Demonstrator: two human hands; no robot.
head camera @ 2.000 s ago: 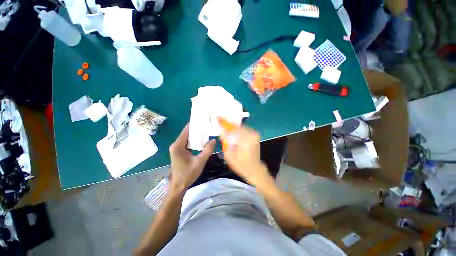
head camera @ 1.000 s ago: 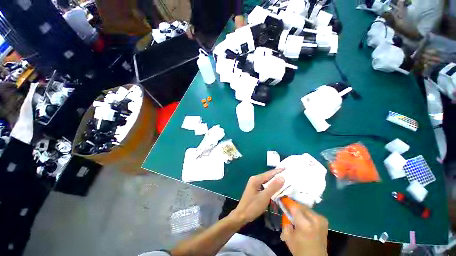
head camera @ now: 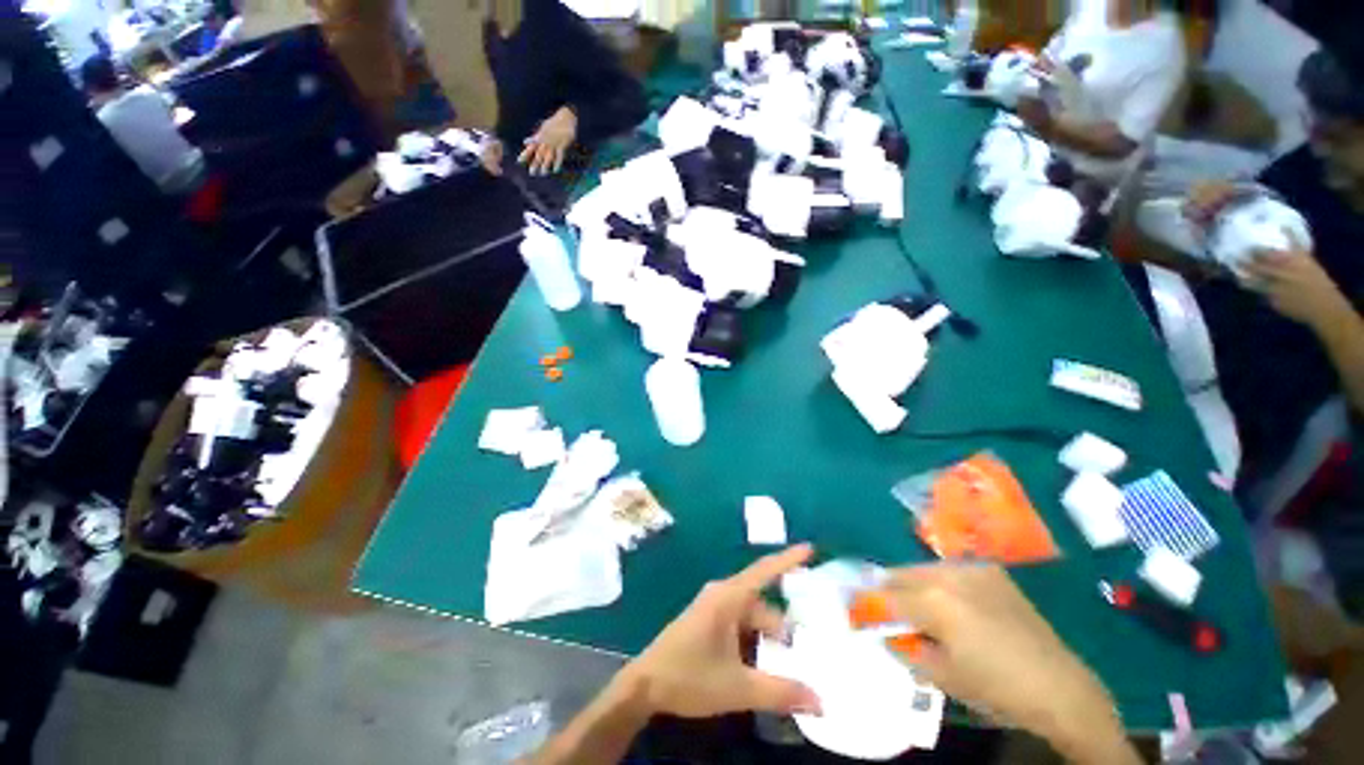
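A white camera unit [head camera: 860, 695] is held above the near edge of the green bench. My left hand [head camera: 718, 650] grips its left side, thumb and fingers around the housing. My right hand [head camera: 972, 628] is at its upper right, blurred, with orange showing at the fingers. Whether the orange is a holder or finger covers I cannot tell. A whitish patch, perhaps a cloth, shows between the hands. The underside of the unit is hidden.
Piled white-and-black cameras [head camera: 733, 194] cover the far bench. A single camera [head camera: 880, 356], bagged orange parts [head camera: 987, 511], a red-black knife [head camera: 1162, 617], white cloths [head camera: 551, 565] and a squeeze bottle [head camera: 675, 401] lie nearer. Other people stand around. A carton [head camera: 319, 516] is left.
The view has tilted up and shows more of the bench and people. The held unit is turned, and my right hand has moved from its lower edge to its upper right side.
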